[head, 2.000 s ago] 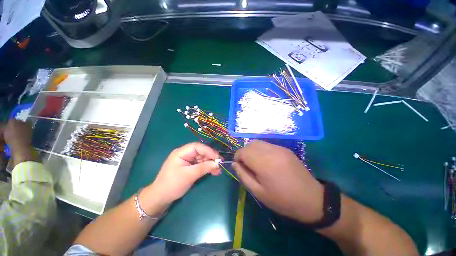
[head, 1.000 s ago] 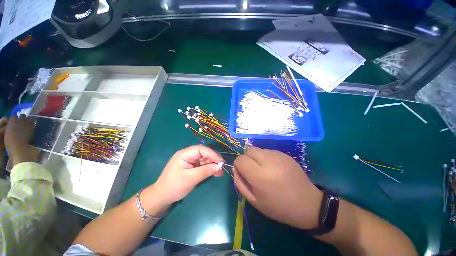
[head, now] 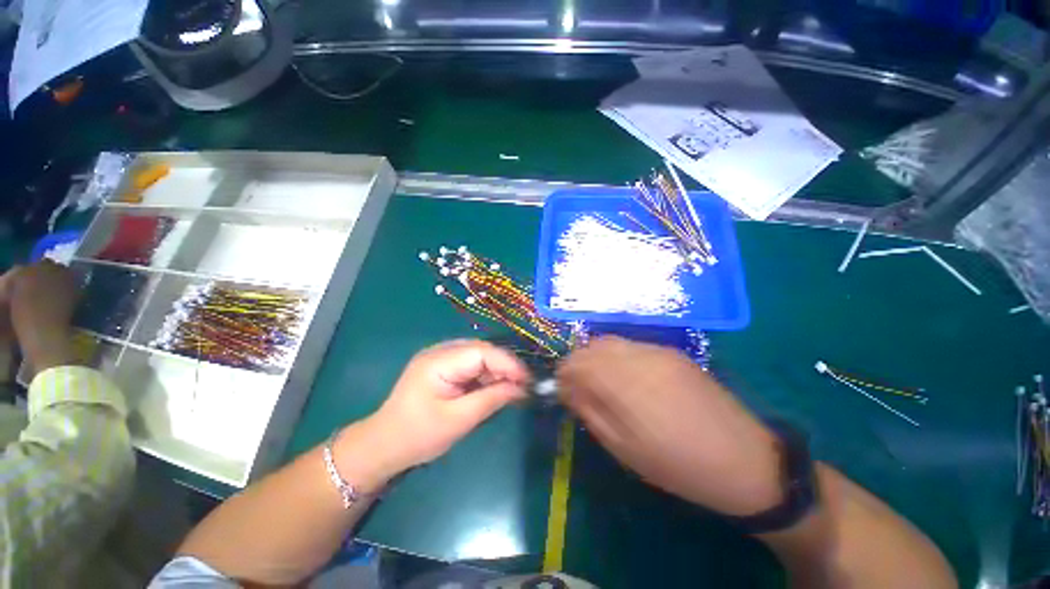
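Observation:
My left hand pinches a tiny white connector housing between thumb and finger, at the centre. My right hand is close beside it, blurred, with its fingertips at the housing; what they hold is hidden. A heap of part-assembled harnesses with white ends lies just beyond my hands, left of the blue tray. The tray holds many short white pieces and a small bunch of brown-yellow leads. Dark loose wires show below the tray, partly under my right hand.
A divided compartment box stands left, holding red, dark and mixed wires. A coworker's hand is beyond it. A single harness lies right; more harnesses lie at the right edge. Printed sheets and a dark round-based device are behind.
Both hands have shifted slightly right. The lead that hung below my hands no longer shows clearly, and my right hand is now blurred. The whole view has shifted slightly.

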